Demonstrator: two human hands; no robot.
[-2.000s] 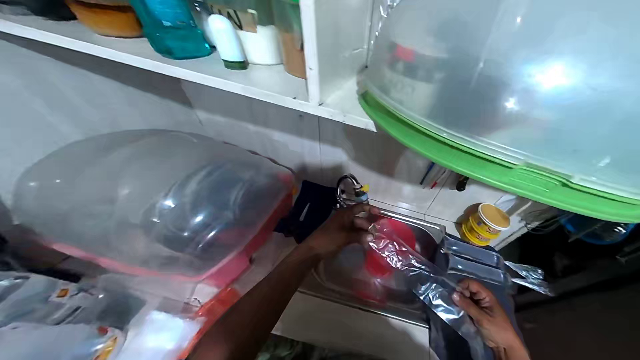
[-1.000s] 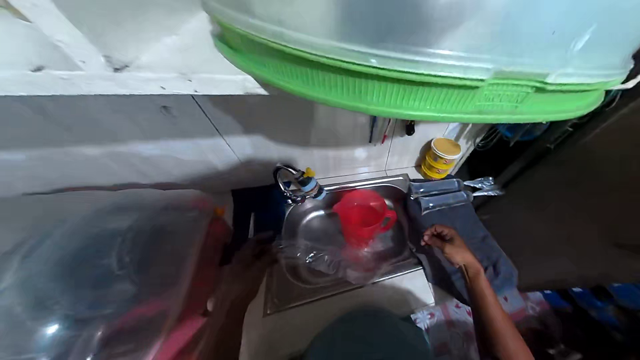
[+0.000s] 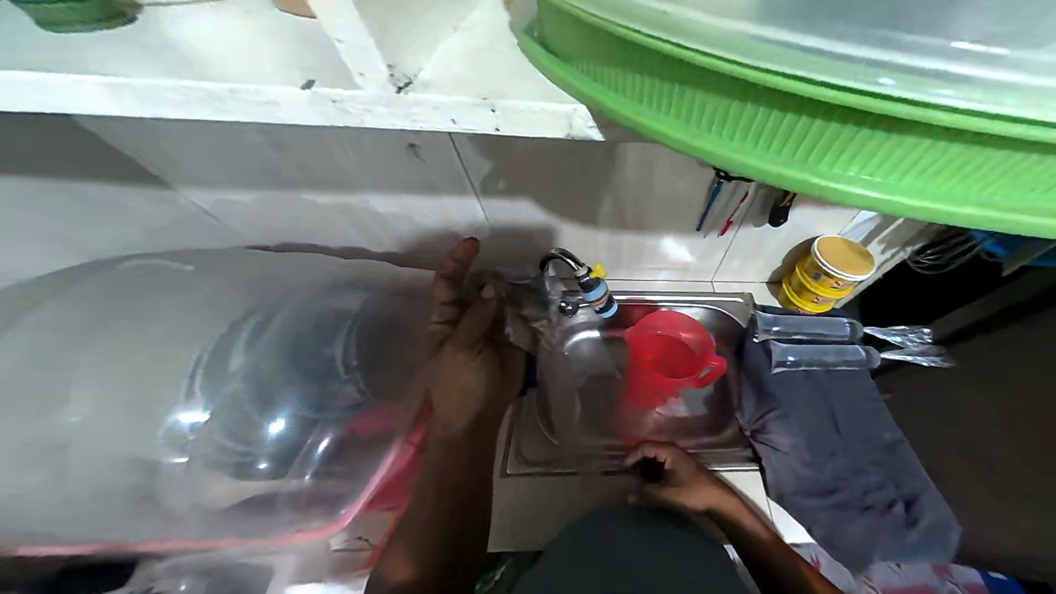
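Observation:
My left hand (image 3: 474, 346) is raised left of the faucet (image 3: 582, 285), its fingers closed on the gathered top of a clear plastic bag (image 3: 532, 309). The bag is blurred against the sink. Near the front rim of the stainless steel sink (image 3: 734, 454), my right hand (image 3: 668, 474) has its fingers curled; whether it holds part of the bag is unclear. A red plastic jug (image 3: 672, 351) with a handle stands in the sink. Two filled clear plastic bags (image 3: 808, 327) with twisted ends lie side by side on a dark grey cloth (image 3: 841, 454) right of the sink.
A large clear domed cover (image 3: 165, 371) with a pink base stands at the left. Overhead are a white shelf (image 3: 289, 107) and a green-rimmed container (image 3: 784, 157). Yellow tubs (image 3: 825, 272) stand behind the cloth. Small tools (image 3: 726, 206) hang against the tiled wall.
My left hand has risen beside the faucet with the clear bag. My right hand has moved from beside the cloth to the sink's front rim. The view has shifted.

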